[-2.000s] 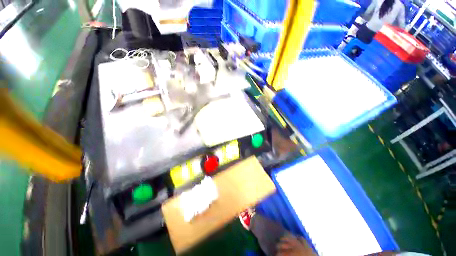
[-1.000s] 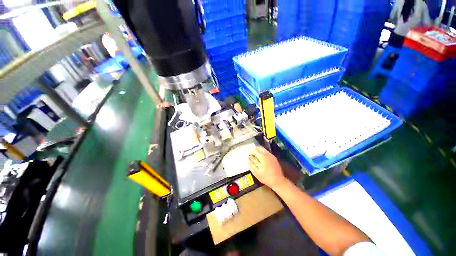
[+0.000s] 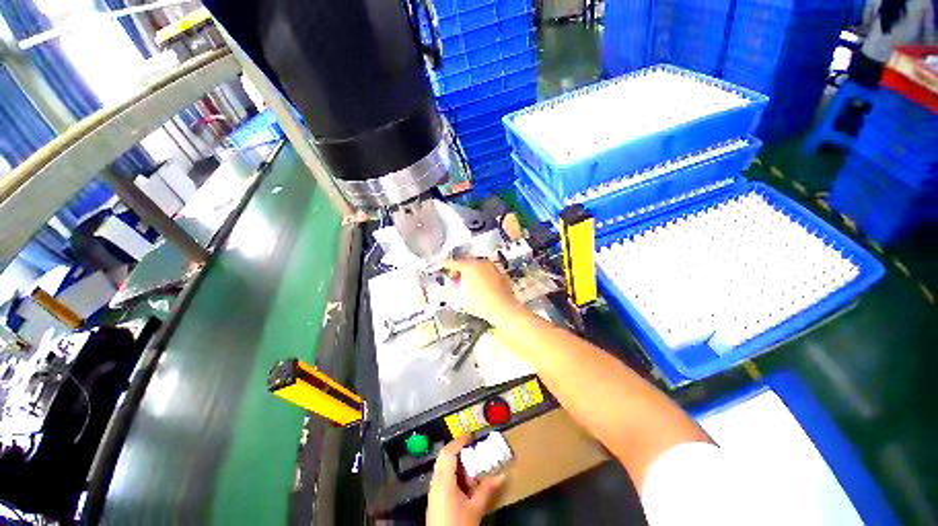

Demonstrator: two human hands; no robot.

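My right hand (image 3: 479, 291) reaches over the base plate (image 3: 411, 370) to the fixture (image 3: 448, 321) below the welding head (image 3: 381, 134); its fingertips are at the fixture, and whether they hold a part cannot be told. My left hand (image 3: 453, 493) is at the machine's front edge, with thumb and fingers around a small group of white plastic housings (image 3: 488, 455) on the cardboard pad (image 3: 550, 452). The green start button (image 3: 417, 443) and red emergency stop button (image 3: 497, 412) show on the front panel.
Yellow-and-black light curtain bars stand left (image 3: 317, 391) and right (image 3: 579, 257) of the plate. A green conveyor (image 3: 242, 339) runs on the left. Stacked blue trays (image 3: 638, 139) and another blue tray (image 3: 674, 360) with white parts are on the right. A person (image 3: 887, 36) is at the far right.
My right hand has moved forward from the pale pad to the fixture. My left hand has come into view at the white housings. The camera view has shifted slightly.
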